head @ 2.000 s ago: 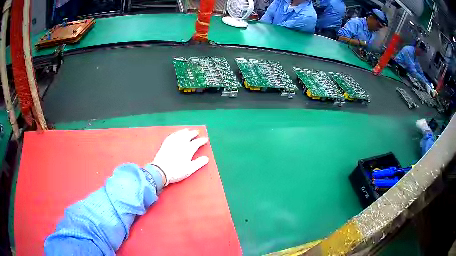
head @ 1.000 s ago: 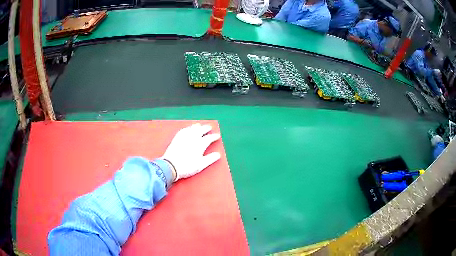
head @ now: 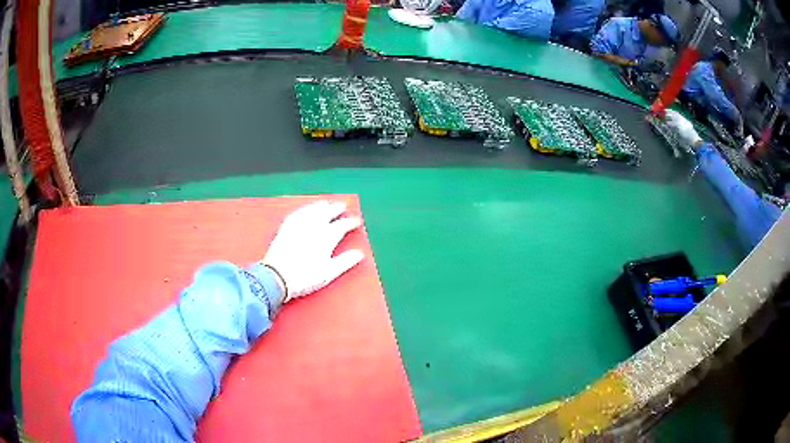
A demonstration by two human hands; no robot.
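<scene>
My left hand [head: 314, 251], in a white knit glove with a blue sleeve, rests palm down near the right edge of the red mat [head: 113, 260]. Its fingers are apart and it holds nothing visible. My right hand is not in view. Several green circuit boards [head: 351, 108] lie in a row on the dark conveyor belt [head: 191, 112] beyond the mat, with silvery parts on top and yellow parts along their near edges. My left hand does not touch them.
A black bin [head: 641, 294] with blue-handled tools [head: 674, 303] stands at right, beside the curved booth edge [head: 676, 363]. Another person's gloved hand [head: 682, 131] reaches over the belt's far right. People in blue sit behind. An orange-brown plate [head: 114, 39] lies back left.
The other person's gloved hand and sleeve have reached from the right edge out over the belt. The view has shifted slightly; my left hand stays flat on the mat.
</scene>
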